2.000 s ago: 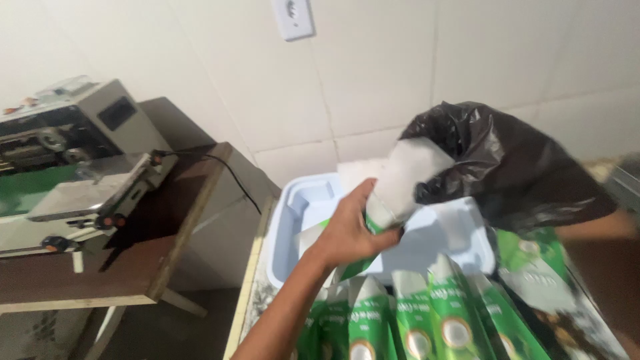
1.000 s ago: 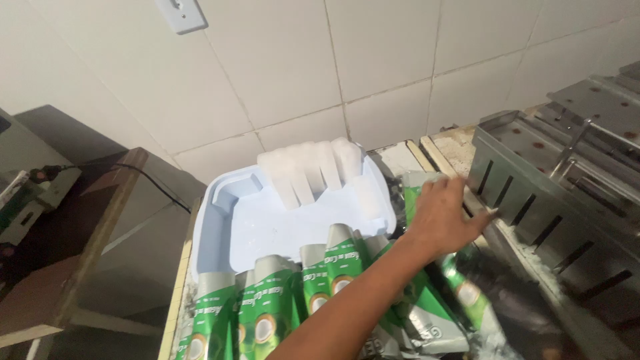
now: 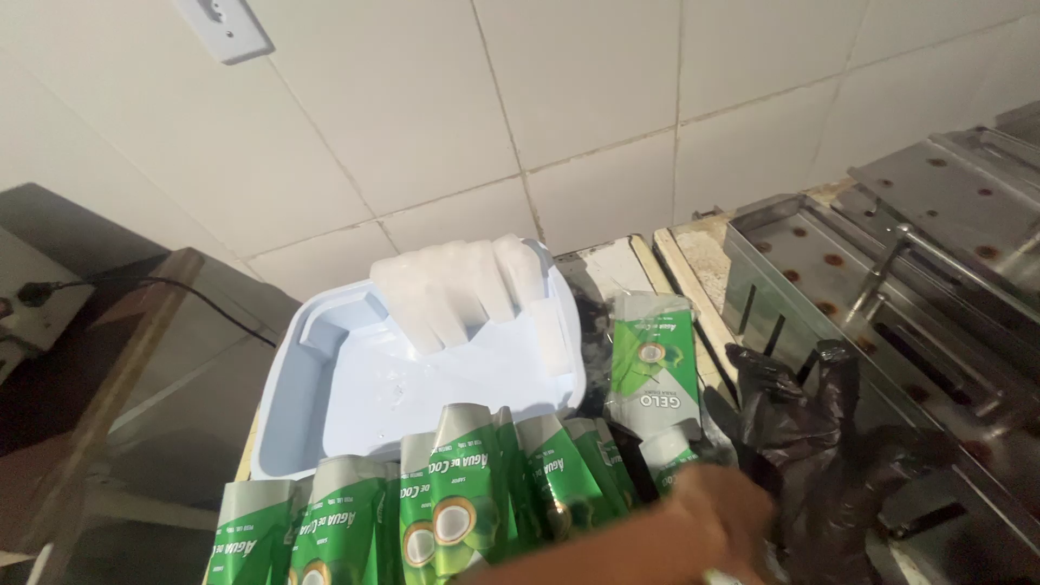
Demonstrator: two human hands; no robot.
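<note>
My left hand [image 3: 723, 516], bare and blurred, is at the lower right beside a green and white pouch [image 3: 666, 455]; whether it grips anything cannot be told. To its right, my right hand [image 3: 812, 447] wears a loose black plastic covering, with its fingers spread and nothing visible between them. Several green pouches with coconut pictures [image 3: 467, 487] stand along the near side of a pale blue plastic tub [image 3: 284, 406]. Several white, frozen-looking sticks [image 3: 447, 292] lean together against the tub's back edge. Another printed pouch [image 3: 654, 366] lies flat right of the tub.
Metal molds or trays with slots and rusty spots [image 3: 821, 252] fill the right side. A brown table [image 3: 162, 325] with a machine [image 3: 41, 276] and a black cable [image 3: 203, 313] is at the left. Behind rises a tiled wall [image 3: 601, 81] with a socket [image 3: 223, 28].
My left hand, on a pouch with a white piece two seconds ago, has moved right and nearer, away from the flat pouch it touched one second ago. The covered right hand is now raised with fingers spread.
</note>
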